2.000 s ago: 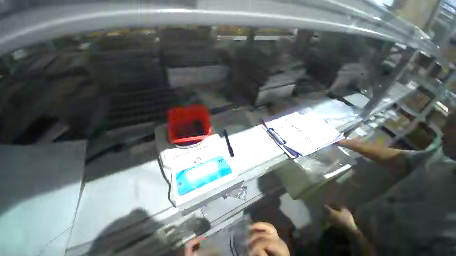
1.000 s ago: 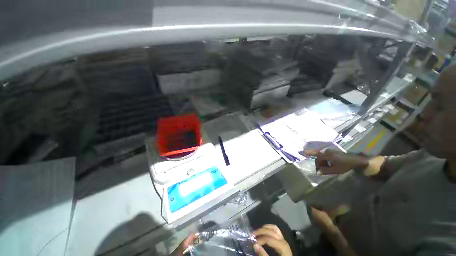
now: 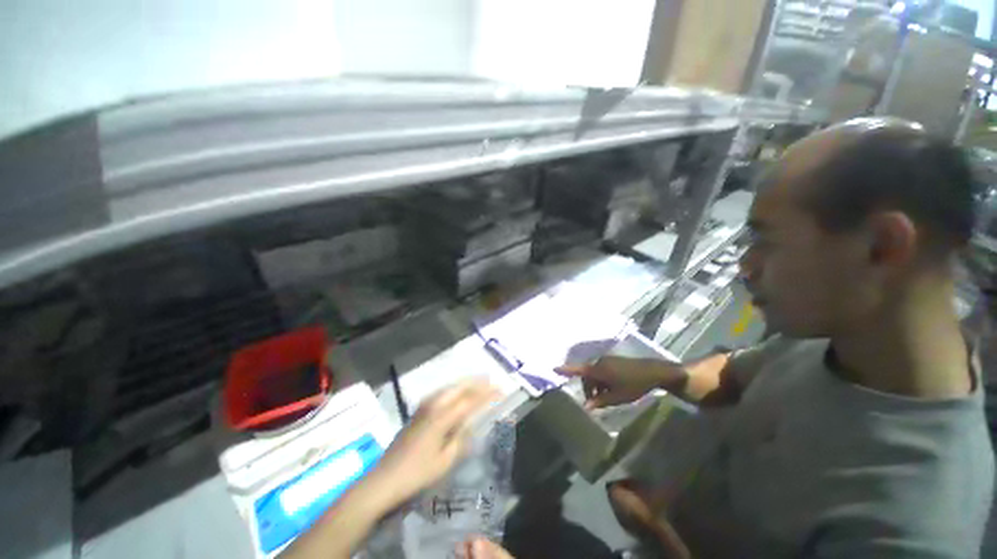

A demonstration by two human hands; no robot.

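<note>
A clear plastic bag with dark printing is low in the middle of the view, in front of the shelf. My left hand is blurred and stretched over the bag's upper part; whether its fingers grip the bag cannot be told. My right hand is mostly cut off by the bottom edge, with a fingertip or thumb on the bag's lower part. The white scale with its blue panel is left of my left hand, its lower part cut off. A red bin sits on the scale.
A dark pen lies right of the scale. A clipboard with papers lies farther right. A person stands close on the right, pointing at the papers. A metal shelf beam crosses above.
The view has turned right and up. My left hand has moved up over the bag. The bag's printing now shows. The other person is larger in view, one finger at the clipboard's papers.
</note>
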